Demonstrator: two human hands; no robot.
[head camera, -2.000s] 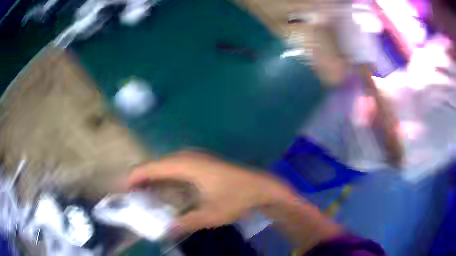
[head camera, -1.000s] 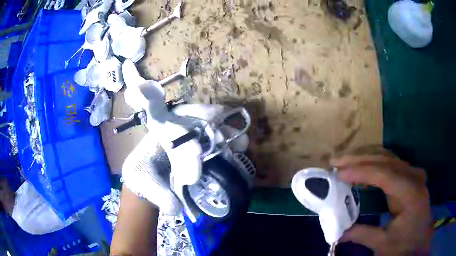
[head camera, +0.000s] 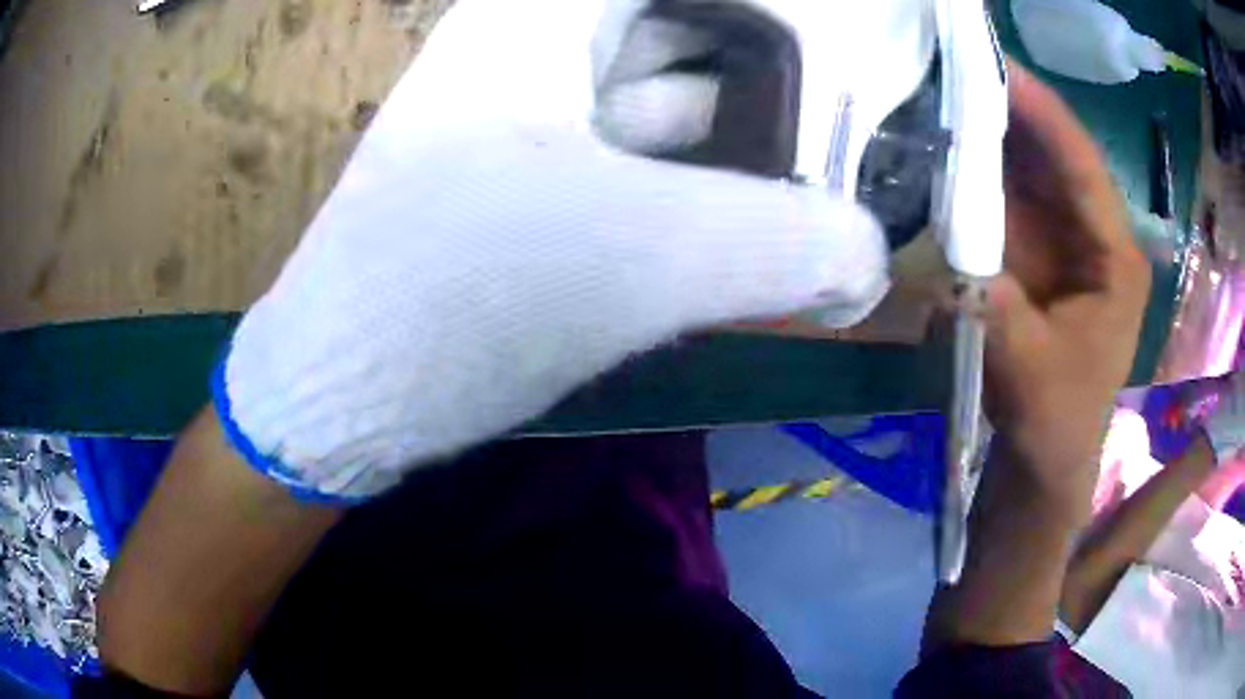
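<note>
My left hand, in a white knit glove with a blue cuff, grips a white motorcycle body close to the camera. The body is cut off by the top edge, and part of it is hidden by the glove. My bare right hand holds a white side cover seen edge-on against the right side of the body. A silvery-grey stalk points down from the cover. I cannot tell whether cover and body touch.
Stained cardboard lies on the green bench top. A glue bottle and a thin dark strip lie at the upper right. Silvery parts fill a crate at lower left. Another person's arm shows at right.
The motorcycle body has moved from the left to the upper centre, nearer the camera. The side cover has moved up to the body's right side and turned edge-on. The view has shifted right.
</note>
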